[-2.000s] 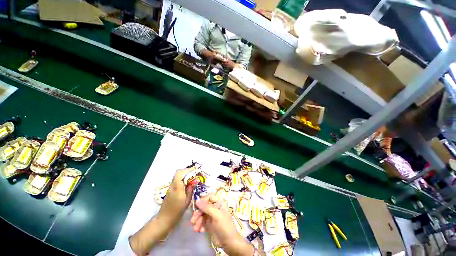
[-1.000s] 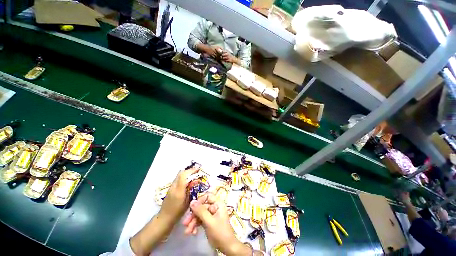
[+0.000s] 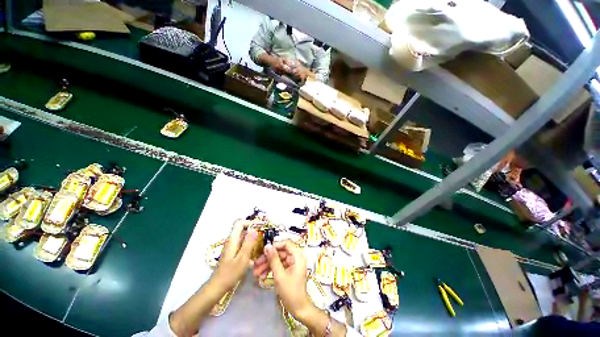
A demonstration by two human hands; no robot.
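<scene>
My left hand (image 3: 236, 255) holds a small wired unit (image 3: 259, 232) above the white work sheet (image 3: 197, 253). My right hand (image 3: 284, 266) pinches the dark connector end (image 3: 270, 235) of its wires between thumb and fingertips. The unit is mostly covered by my fingers and its details are blurred. Several cream housings with yellow blocks (image 3: 342, 275) and dark wired ends lie heaped on the sheet to the right of my hands. A few more lie partly hidden under my wrists.
More housings (image 3: 61, 209) are heaped at left on the green bench. Yellow-handled pliers (image 3: 450, 297) and a cardboard sheet (image 3: 505, 283) lie at right. The green belt (image 3: 263, 155) carries spaced units. A grey metal post (image 3: 500, 131) slants overhead. A person (image 3: 289, 52) sits opposite.
The units on the belt have moved to the right. My right hand has shifted slightly right and up, with its fingertips at the dark connector end.
</scene>
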